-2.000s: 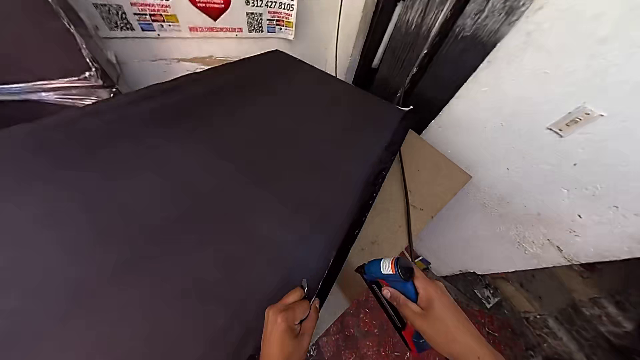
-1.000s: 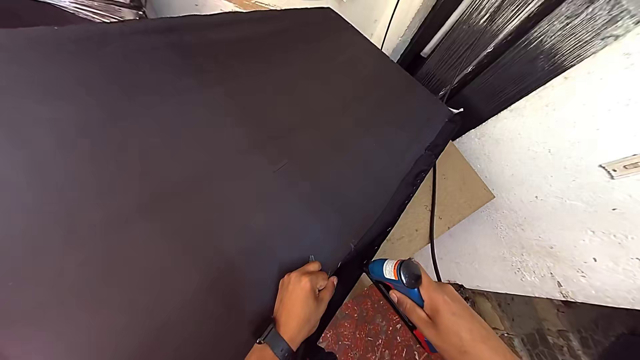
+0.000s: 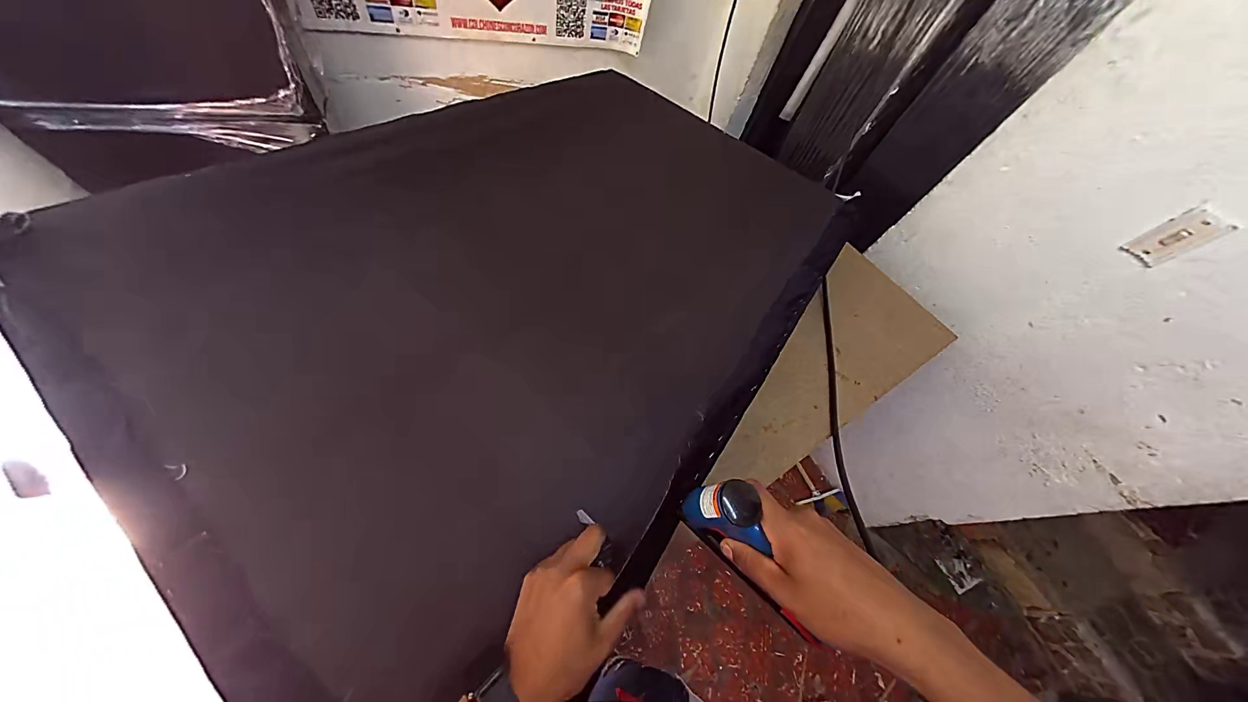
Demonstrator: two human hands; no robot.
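A large panel covered in black fabric fills the middle of the head view, with a row of staples along its right edge. My right hand grips a blue staple gun, whose nose is at that edge. An air hose or cable runs down behind it. My left hand lies on the fabric near the same edge, fingers bent, with a small light scrap by its fingertip. Whether the fingers pinch the fabric is hard to tell.
Brown fibreboard lies beyond the right edge, against a white wall with a switch plate. Plastic-wrapped black pieces stand at upper left, others at upper right. The red floor is littered with staples.
The view has shifted, showing more of the panel's left side than a second ago. Both hands remain near the right edge, and the staple gun is still in my right hand.
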